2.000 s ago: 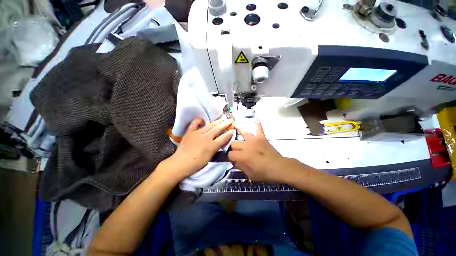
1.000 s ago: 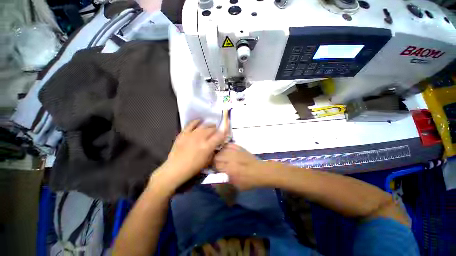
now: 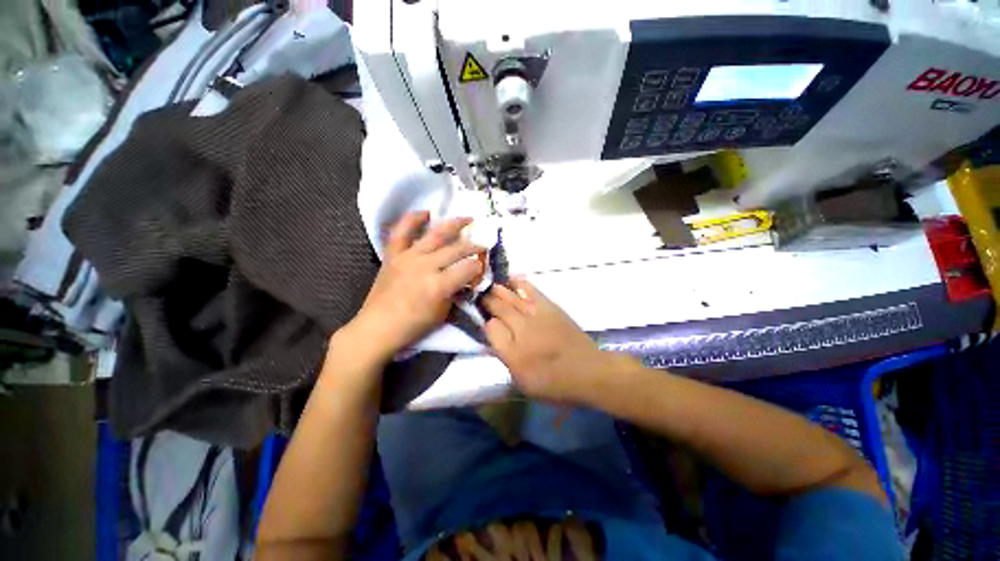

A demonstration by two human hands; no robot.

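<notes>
A white and dark knit garment piece (image 3: 397,186) lies at the left end of the sewing machine, under and in front of the needle area (image 3: 493,195). My left hand (image 3: 422,279) lies on it with fingers spread, pressing the fabric. My right hand (image 3: 537,334) pinches the piece's dark edge (image 3: 497,263) near the table's front. A small orange bit shows at my left fingertips. A large brown-grey ribbed garment section (image 3: 252,219) is heaped to the left of my left hand. The presser foot is too small to make out clearly.
The white machine head with its control panel (image 3: 746,88) stands behind. Yellow-handled snips (image 3: 733,227), a brown scrap (image 3: 669,203) and a clear box (image 3: 844,219) lie under the arm. A ruler strip (image 3: 779,334) runs along the front edge. A red item (image 3: 954,258) is at right; blue baskets (image 3: 872,395) are below.
Since the last frame, my left hand has moved slightly up toward the needle and spread its fingers. My right hand has moved a little up and right. The view has shifted.
</notes>
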